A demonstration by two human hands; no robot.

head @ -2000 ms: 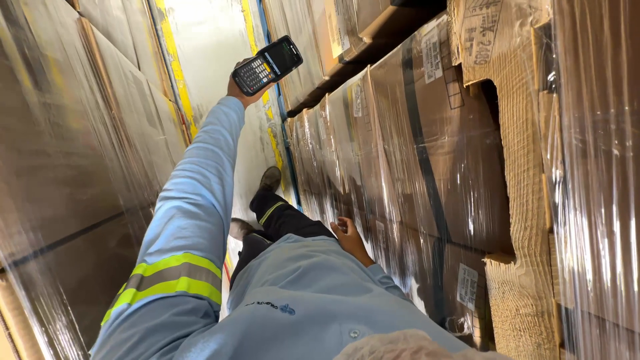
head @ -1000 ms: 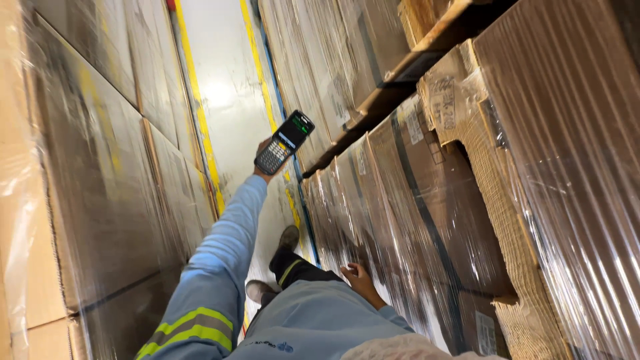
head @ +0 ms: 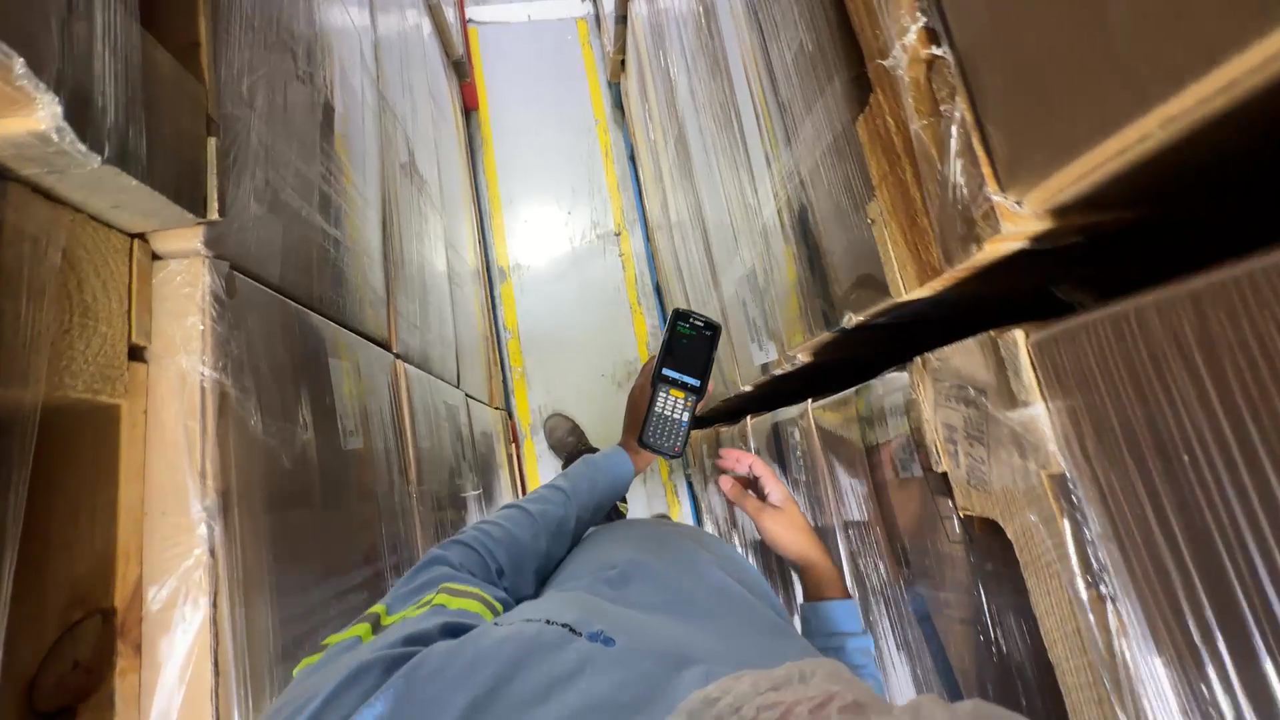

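Near the middle of the head view, my left hand (head: 640,412) is closed around a handheld mobile computer (head: 680,385) with a lit screen and a keypad below it. The device is tilted slightly, screen facing up. My right hand (head: 765,500) is just right of and below it, fingers partly bent and apart, holding nothing. Behind the right hand stand cartons in clear stretch wrap (head: 870,500); whether the hand touches the wrap cannot be told, though a gap shows between it and the device.
A narrow grey floor aisle (head: 550,200) with yellow lines runs ahead. Stretch-wrapped cartons (head: 310,400) line the left side. More wrapped cartons (head: 740,180) stand on the right above a dark gap. A torn cardboard sheet (head: 985,440) is at the right. A shoe (head: 568,436) shows on the floor.
The left hand has brought the device closer to my body and turned it more upright. My right hand has risen from beside my waist towards the device. The view has shifted along the aisle.
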